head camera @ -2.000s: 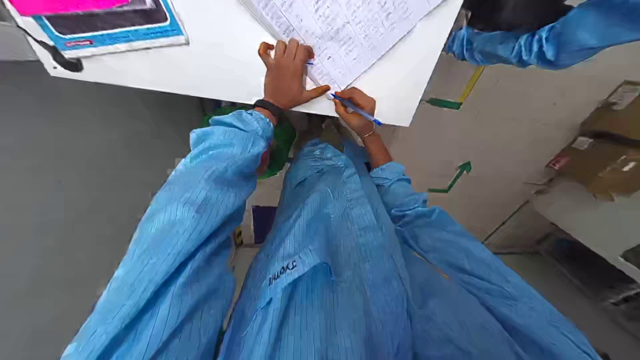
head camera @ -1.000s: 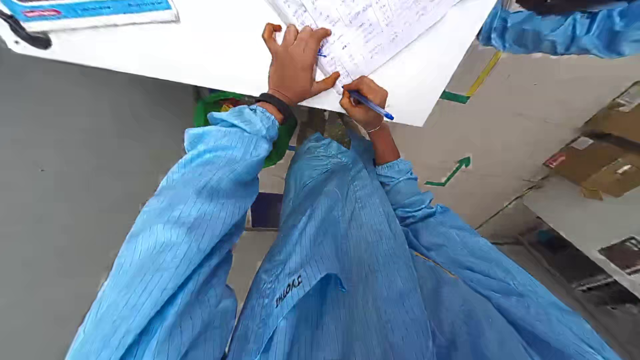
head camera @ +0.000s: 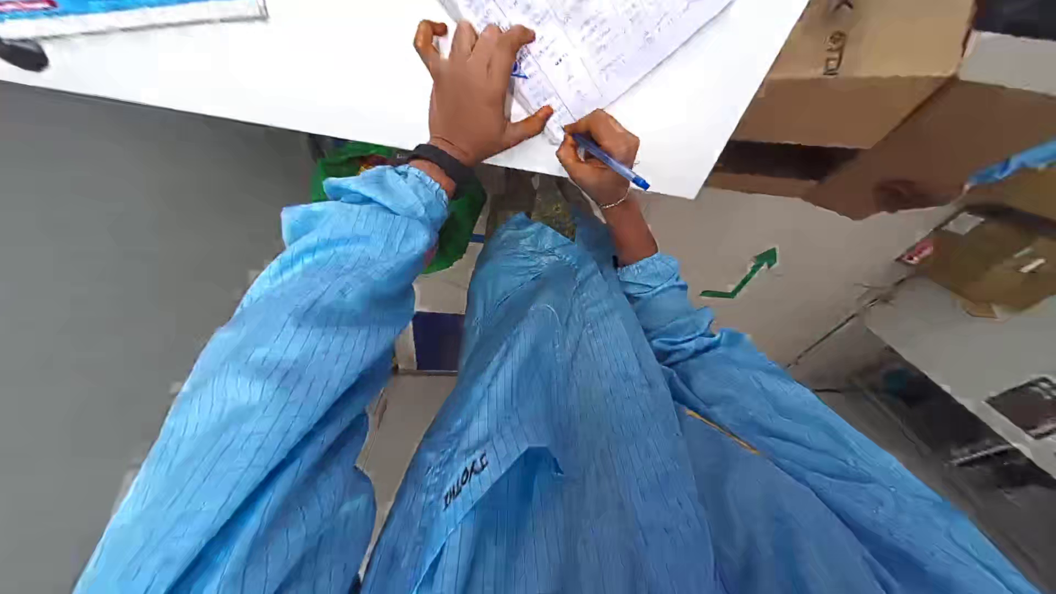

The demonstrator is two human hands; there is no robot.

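Handwritten paper sheets lie at an angle near the front edge of a white tabletop. My right hand grips a blue ballpoint pen, its tip end at the lower corner of the sheets. My left hand rests with spread fingers on the left edge of the sheets and the tabletop, its thumb pointing toward the pen. A small blue item shows beside the left fingers; what it is cannot be told. A black band is on my left wrist.
A blue-and-white printed packet or folder and a black object lie at the table's left. Cardboard boxes are stacked beyond the right edge. A green bag hangs below the table. A green arrow marks the floor.
Another person's blue sleeve at the upper right has moved away to the right, and cardboard boxes show there now. My right hand keeps its hold on the pen, at the sheets' corner.
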